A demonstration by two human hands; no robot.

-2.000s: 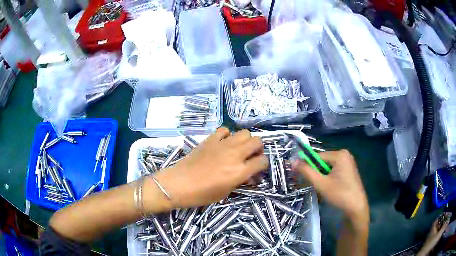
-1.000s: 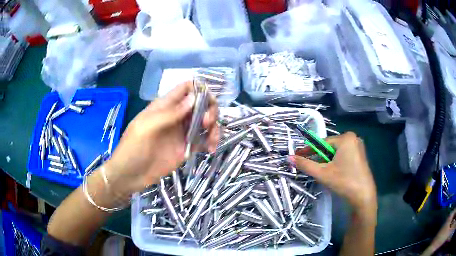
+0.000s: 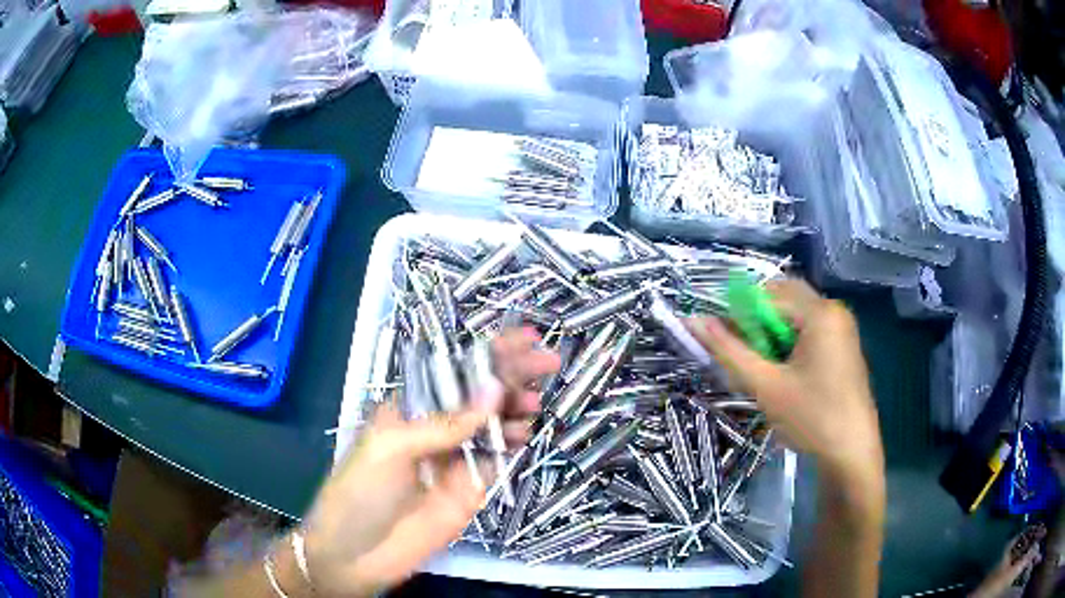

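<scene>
A large white tray (image 3: 374, 275) is heaped with silver metal cylinders (image 3: 601, 450) with thin rods. My left hand (image 3: 403, 491), palm up and blurred, holds several cylinders (image 3: 450, 380) over the tray's left part. My right hand (image 3: 806, 374) is over the tray's right side and holds a tool with a bright green handle (image 3: 759, 315). A blurred silver cylinder (image 3: 680, 327) is at its fingertips. The tool's working end is not clear.
A blue tray (image 3: 234, 315) with scattered cylinders lies at left. Behind the white tray stand a clear box with cylinders (image 3: 409, 146) and one with white pieces (image 3: 712, 175). Stacked clear boxes (image 3: 923, 152) and a black coiled hose (image 3: 1030, 292) are at right. Another person's hand (image 3: 1014, 567) shows lower right.
My left hand has gone from the tray's back, up and left, then down to its left part, now holding cylinders. My right hand still holds the green tool. The view has shifted.
</scene>
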